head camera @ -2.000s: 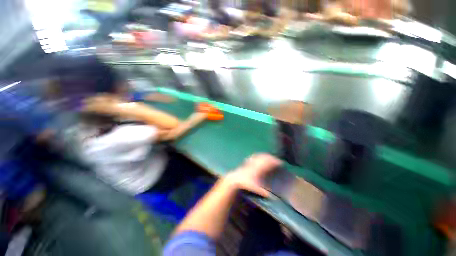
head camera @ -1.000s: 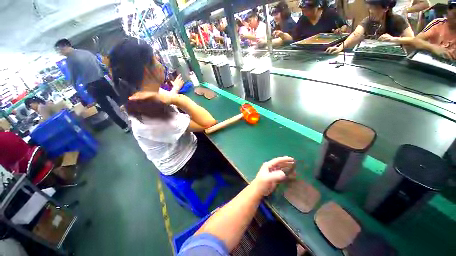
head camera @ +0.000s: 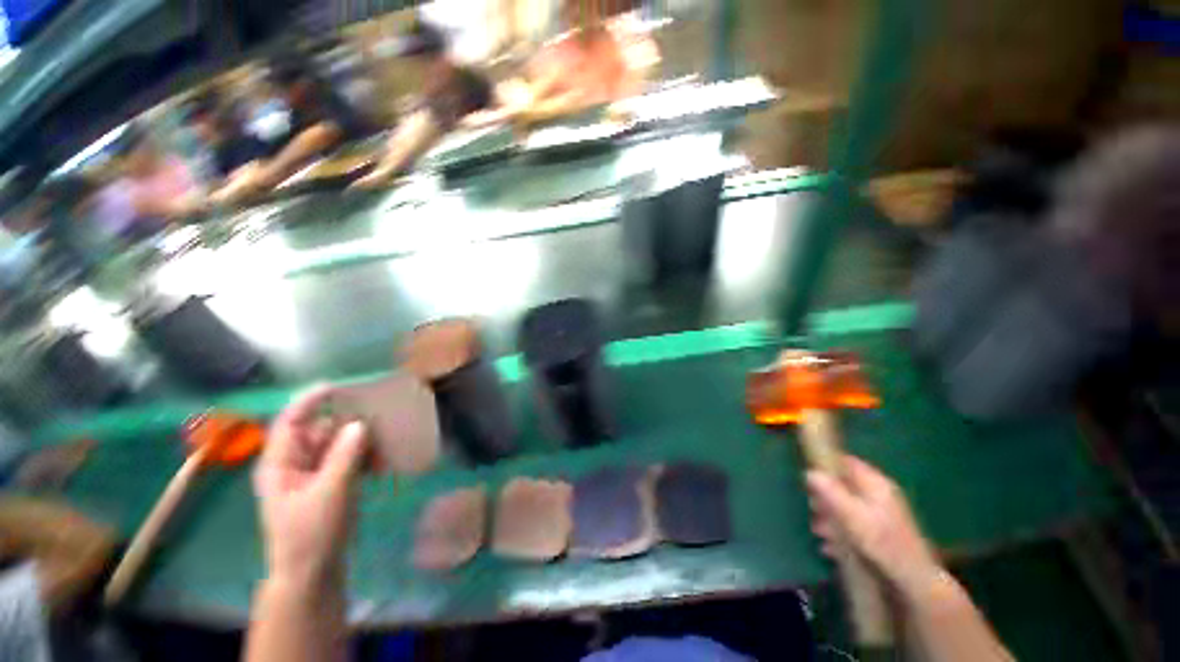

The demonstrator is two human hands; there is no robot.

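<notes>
My left hand (head camera: 308, 472) holds a flat brown end piece (head camera: 399, 424) up above the bench, at the left. My right hand (head camera: 874, 524) grips the pale handle of a mallet with an orange head (head camera: 813, 388), at the right. Two dark housings stand side by side at the back of the bench: one with a brown top (head camera: 479, 401), one with a black top (head camera: 566, 369). A row of flat pieces lies at the front edge, brown ones (head camera: 532, 517) at the left and dark ones (head camera: 692, 503) at the right. The view is blurred.
A second orange mallet (head camera: 223, 441) lies at the left of the green bench (head camera: 764, 479). Grey housings (head camera: 676, 226) stand on the shiny conveyor beyond. A green post (head camera: 835, 194) rises at the right. Blurred people are across the line; part of a person's arm (head camera: 45, 530) shows at far left.
The view has swung right. My left hand has lifted a brown piece from the bench edge. My right hand has come into view, gripping a mallet.
</notes>
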